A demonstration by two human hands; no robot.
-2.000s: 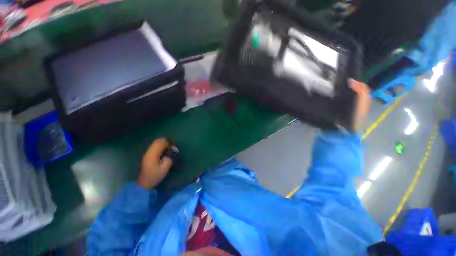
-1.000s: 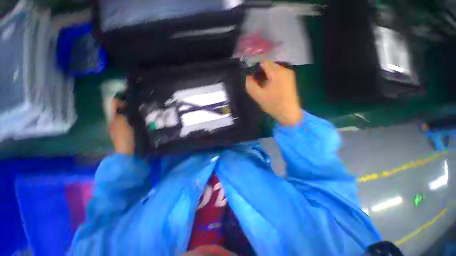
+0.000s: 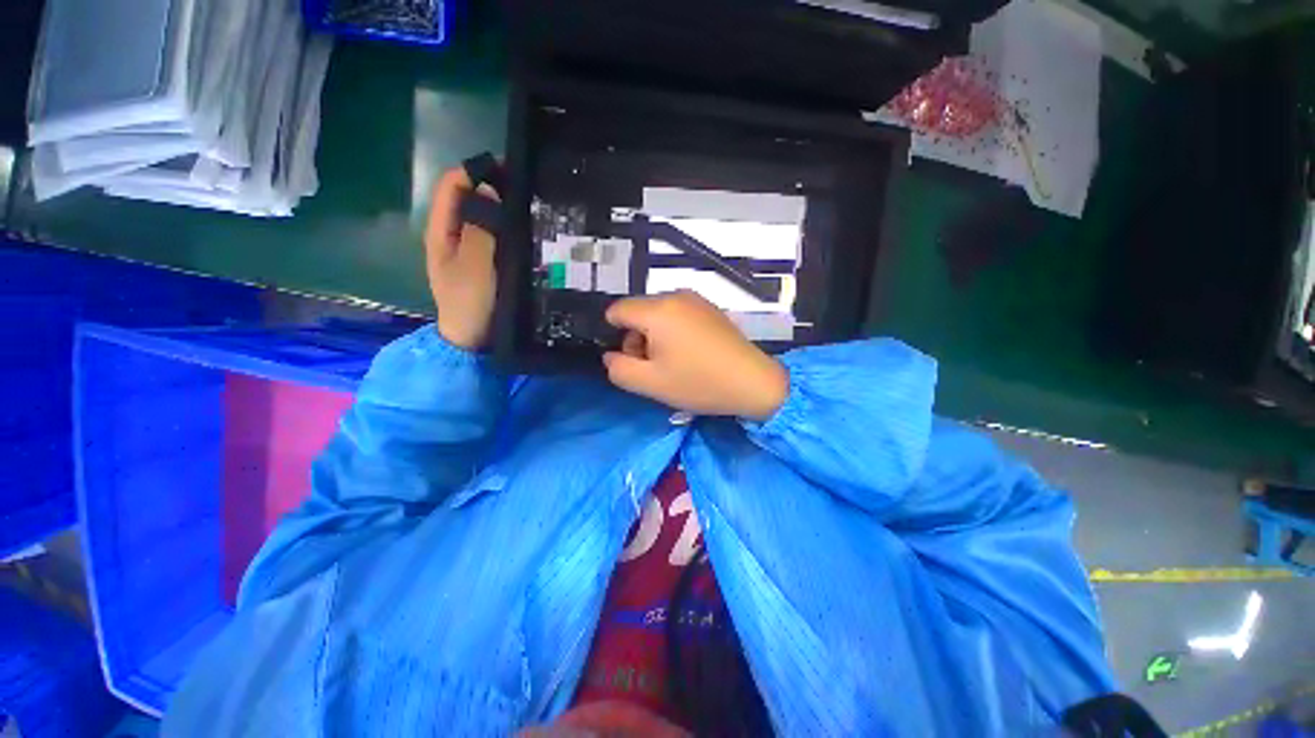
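Note:
A black foam tray (image 3: 873, 274) lies in front of me, near the bench's front edge. An open tablet unit (image 3: 721, 227) lies in it, showing silver-white rectangles, a diagonal black strip and a small green patch. My left hand (image 3: 469, 260) grips the tray's left rim, with black finger cots on its fingers. My right hand (image 3: 692, 353) is over the unit's lower edge, fingers bent and fingertips on or just above the dark area below the green patch. Whether it pinches something there is hidden.
A white floppy stack (image 3: 217, 101) is at the upper left, beside a small blue parts bin (image 3: 390, 18). Red specks (image 3: 945, 98) lie on white paper (image 3: 1060, 72) at the upper right. A large blue crate (image 3: 108, 505) with a pink-red item stands at lower left.
The tray with the open unit came from the right to in front of me. My left hand took hold of its left rim. My right hand left the right rim and moved over the unit.

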